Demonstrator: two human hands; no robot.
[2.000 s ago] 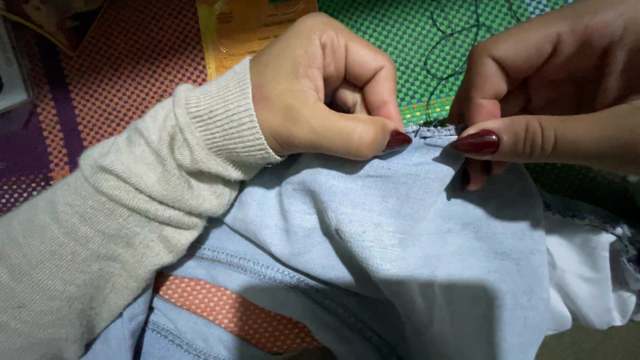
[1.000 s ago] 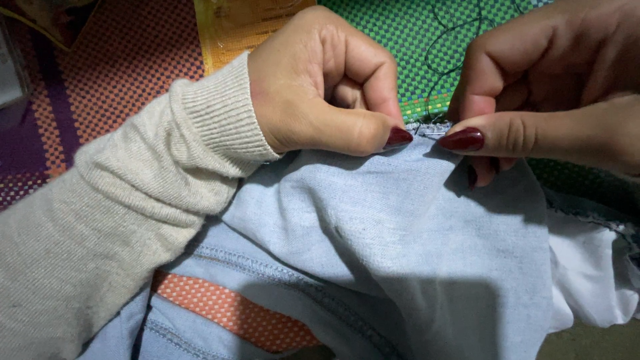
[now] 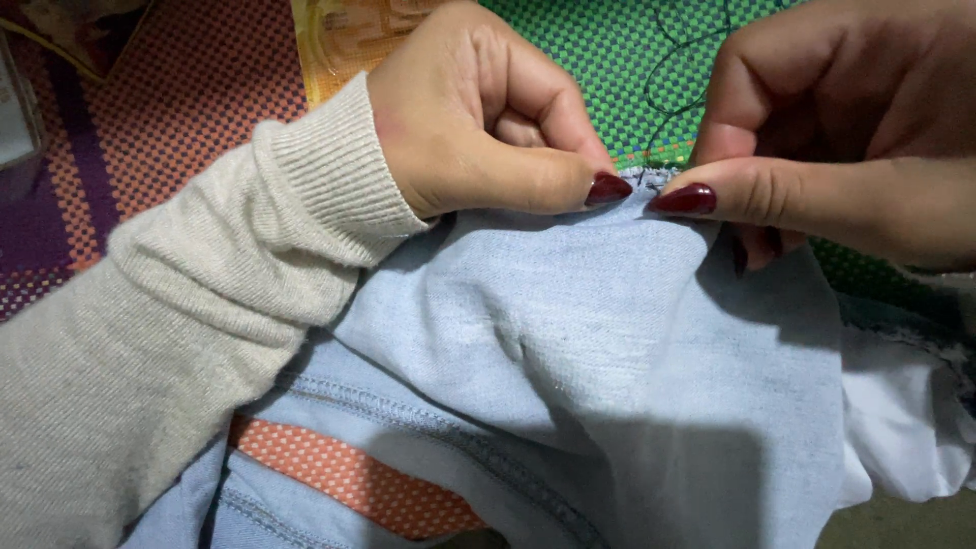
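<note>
A light blue denim garment [image 3: 579, 305] spreads below both hands, its stitched edge uppermost. My left hand [image 3: 503, 122], in a cream knitted sleeve, pinches that edge between thumb and fingers. Just to its right, my right hand [image 3: 808, 137] grips the same edge, thumb on the near side. Between the two thumbnails a short stretch of edge with dark stitches shows. Dark thread [image 3: 648, 84] rises from there and loops over the green part of the mat. Whether a needle is between the right fingers cannot be seen.
A woven mat [image 3: 206, 69], orange, purple and green, lies beneath everything. An orange-yellow packet [image 3: 335, 46] is behind my left hand. At the upper left are a dark item with a yellow edge [image 3: 84, 30] and a clear-edged object [image 3: 15, 114]. White fabric [image 3: 900, 419] lies at the right.
The right thumb has shifted slightly along the garment's edge, and more of the stitched edge shows between the thumbs than two seconds ago. My left hand keeps its pinch.
</note>
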